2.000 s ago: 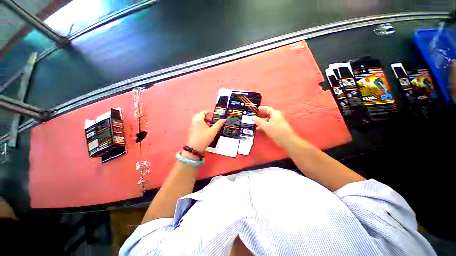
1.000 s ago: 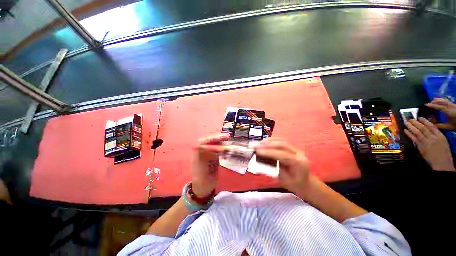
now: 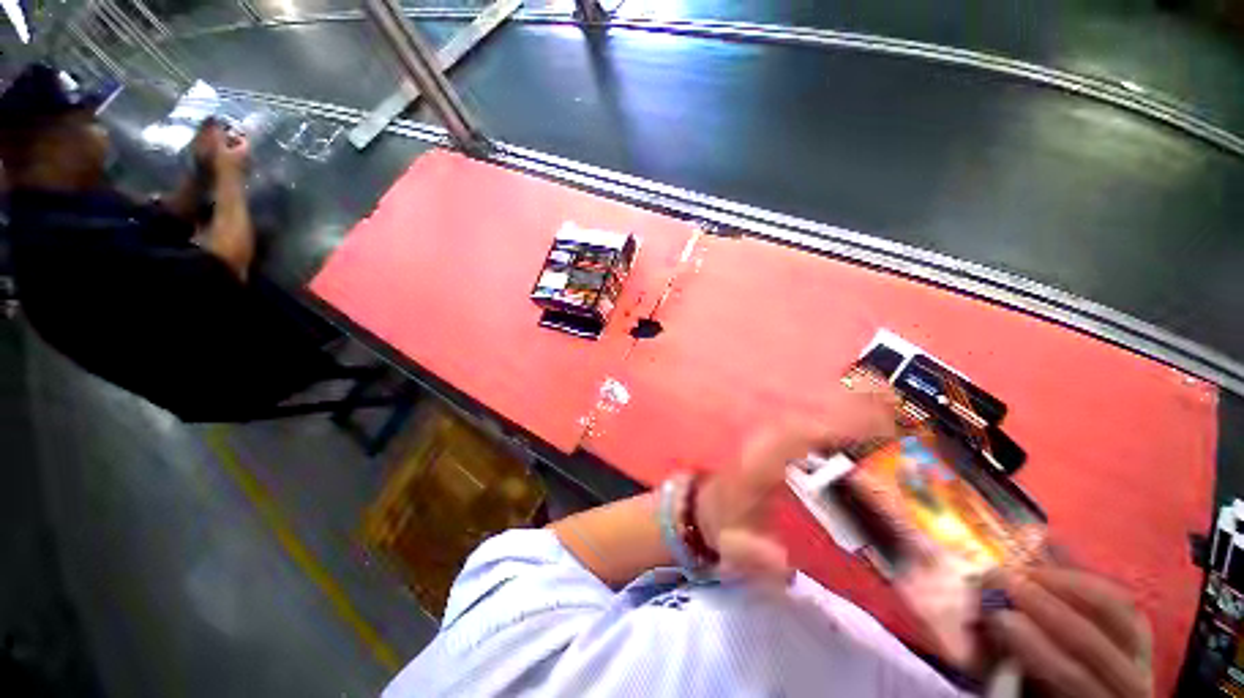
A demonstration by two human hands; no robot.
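Observation:
A carton (image 3: 935,505) with a bright orange-yellow picture is blurred in front of me, its white flaps at the left end. My right hand (image 3: 1064,627) is closed on its lower right end. My left hand (image 3: 798,471) is blurred beside its upper left end; whether it touches the carton is unclear. Flat black box blanks (image 3: 941,391) lie on the red mat (image 3: 764,293) just behind the carton, partly hidden by it. Folded boxes (image 3: 584,273), black with orange stripes, stand grouped on the mat further left.
A seated person (image 3: 123,259) in dark clothes and a cap works at far left. A metal rail (image 3: 819,252) and a post (image 3: 423,75) edge the dark conveyor. A brown box (image 3: 450,511) is below the bench. The neighbour's cartons (image 3: 1228,600) show at the right edge.
The view has swung left, bringing in the seated person. The carton in my hands now shows its picture side. My left hand has shifted towards the blanks' left side.

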